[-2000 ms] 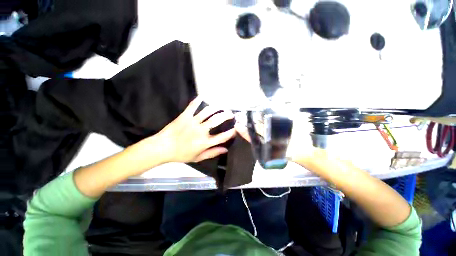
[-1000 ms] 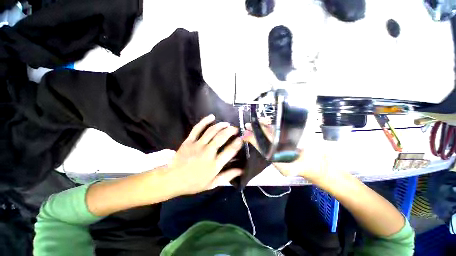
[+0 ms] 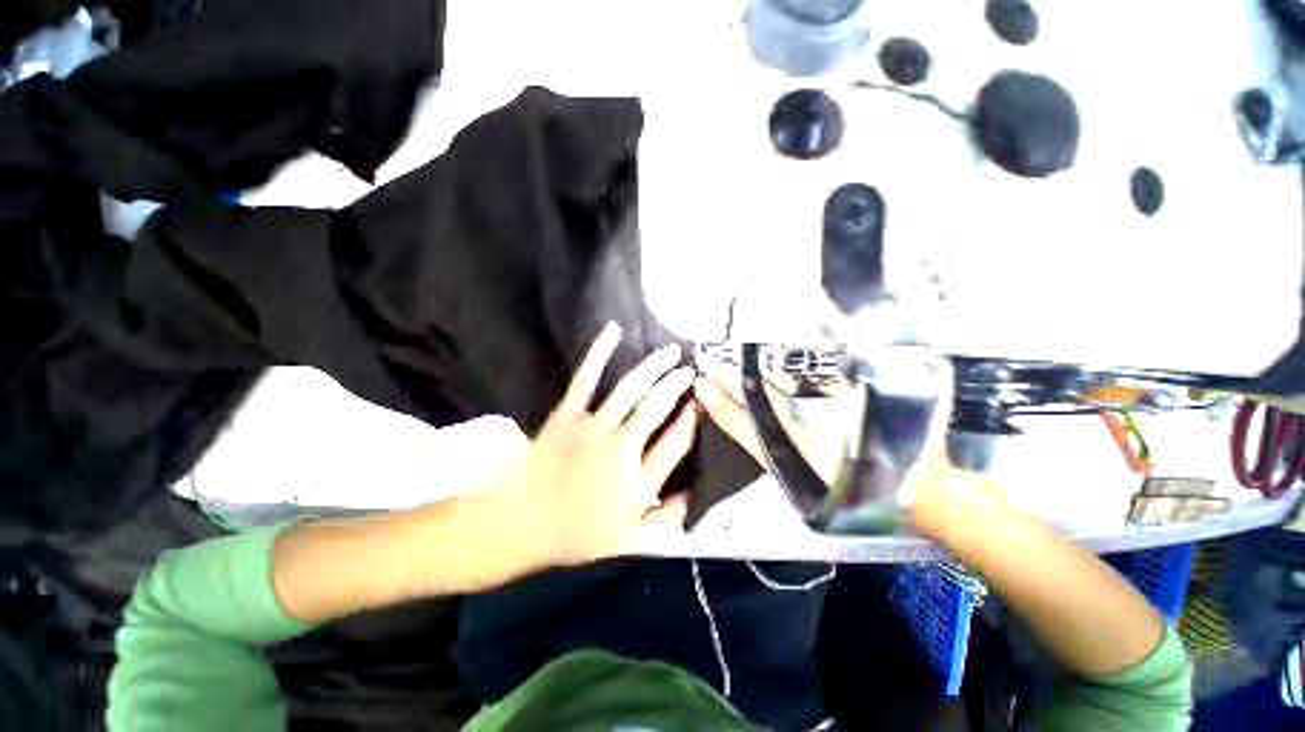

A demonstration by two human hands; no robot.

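Observation:
The dark brown garment cloth (image 3: 480,258) lies on the white table from the left to the needle area. My left hand (image 3: 601,465) rests on it with fingers spread, its fingertips left of the presser foot area (image 3: 809,365). My right hand (image 3: 737,415) reaches in from the right, fingertips at the cloth edge close to my left fingers. The glossy guard (image 3: 895,436) hides much of it, so its grip is unclear. The white sewing machine head (image 3: 744,229) fills the upper right. A thin white cord (image 3: 711,629) hangs below the table's front edge.
Dark cloth (image 3: 272,86) is heaped at the left. Orange-handled snips (image 3: 1126,441), a small tan block (image 3: 1176,501) and dark red scissor handles (image 3: 1265,451) lie at the right. A blue basket (image 3: 937,622) stands below the table's front edge (image 3: 429,518).
The view has shifted, so the machine head sits lower and farther right. My left hand has moved right with the cloth and now lies with fingers spread. The cloth beside the machine is more spread out.

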